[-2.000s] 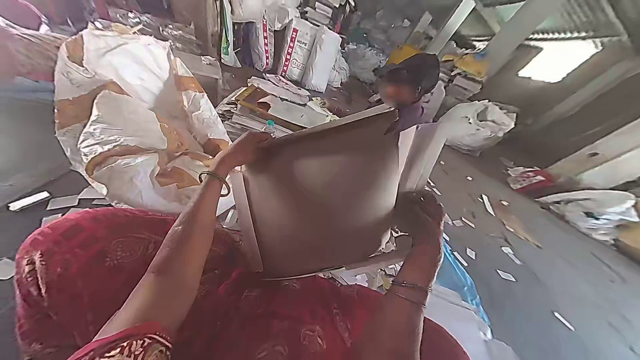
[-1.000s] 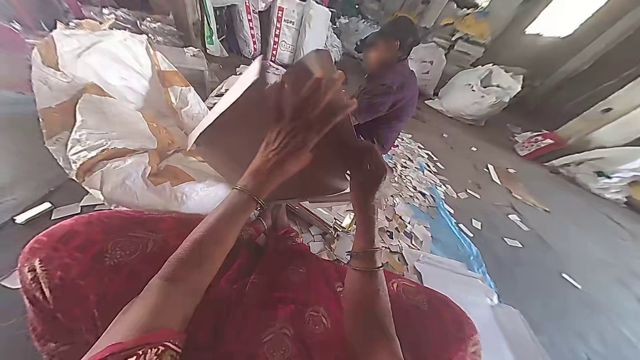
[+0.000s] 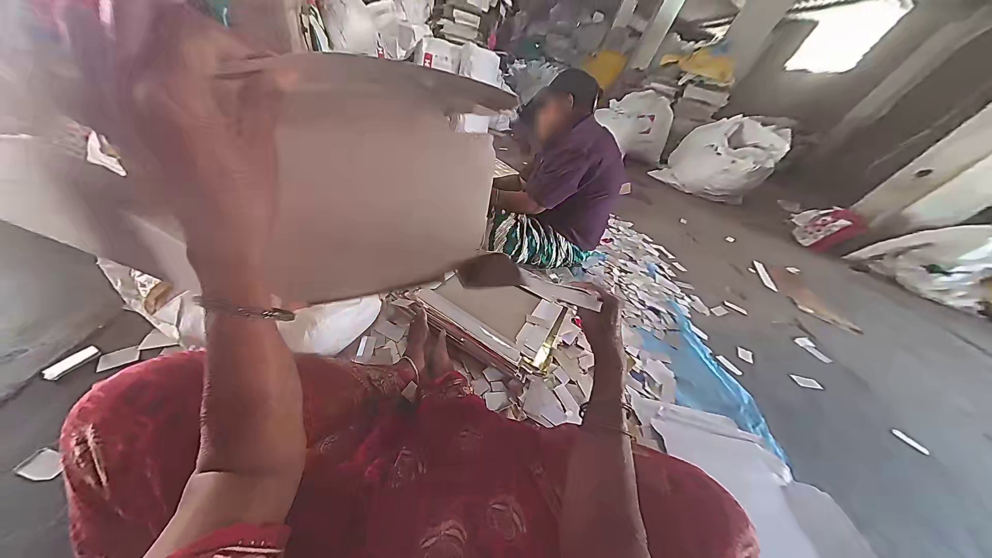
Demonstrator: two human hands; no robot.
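My left hand [image 3: 213, 147], blurred and raised at the upper left, grips a large greyish-brown cardboard sheet [image 3: 380, 178] near its top edge. The sheet is bent and tilted, and its left part is blurred. Lower right, my right hand [image 3: 603, 314] holds a narrow pale cardboard strip [image 3: 562, 293] that extends to the sheet's lower right corner; whether the two are still joined I cannot tell. Below the sheet, flat cardboard pieces with pale edges [image 3: 473, 322] lie stacked in front of my feet, among many small cut pieces [image 3: 554, 395].
Ahead sits a person in a purple shirt [image 3: 577, 178]. Scraps cover a blue plastic sheet [image 3: 721, 364] on the right. White sheets [image 3: 728, 457] lie beside my right knee. White sacks [image 3: 725, 159] stand farther back, and a partly hidden white sack [image 3: 333, 322] lies to the left.
The cardboard has moved up and left with my left hand, uncovering the stack below. My right hand has moved right and now holds a narrow strip.
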